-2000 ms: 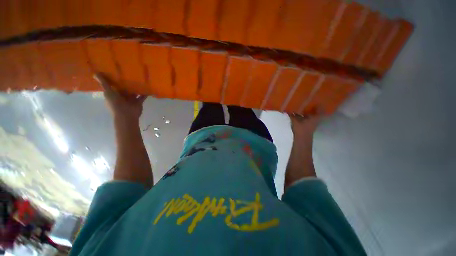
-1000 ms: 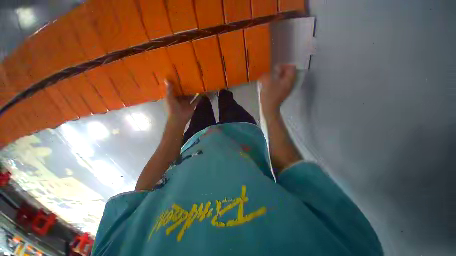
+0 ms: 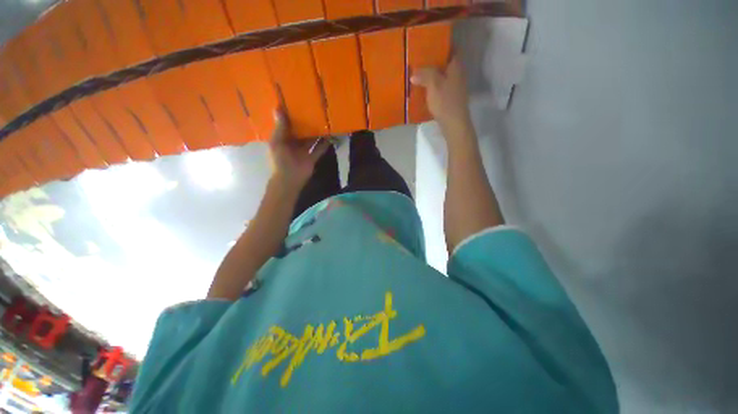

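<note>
Orange cartons (image 3: 384, 79) stand pressed side by side in two long rows with a dark seam between them, curving across the top. A pale grey-white panel (image 3: 503, 58) shows at their right end. My left hand (image 3: 293, 151) touches the lower edge near the middle, thumb on an orange face and a finger pointing right; whether it grips is unclear. My right hand (image 3: 447, 90) is at the right end, thumb on the last orange face of the lower row, its other fingers partly hidden and blurred.
My dark-trousered legs (image 3: 368, 166) are just below the cartons. A pale grey surface (image 3: 647, 162) fills the right side. Red stools (image 3: 46, 327) and cluttered items stand at the lower left. The shiny floor (image 3: 154, 214) shows strong glare on the left.
The cartons have shifted left in view, and the pale end panel has come into sight. My hands are closer together; my right hand has moved up onto the end carton's face.
</note>
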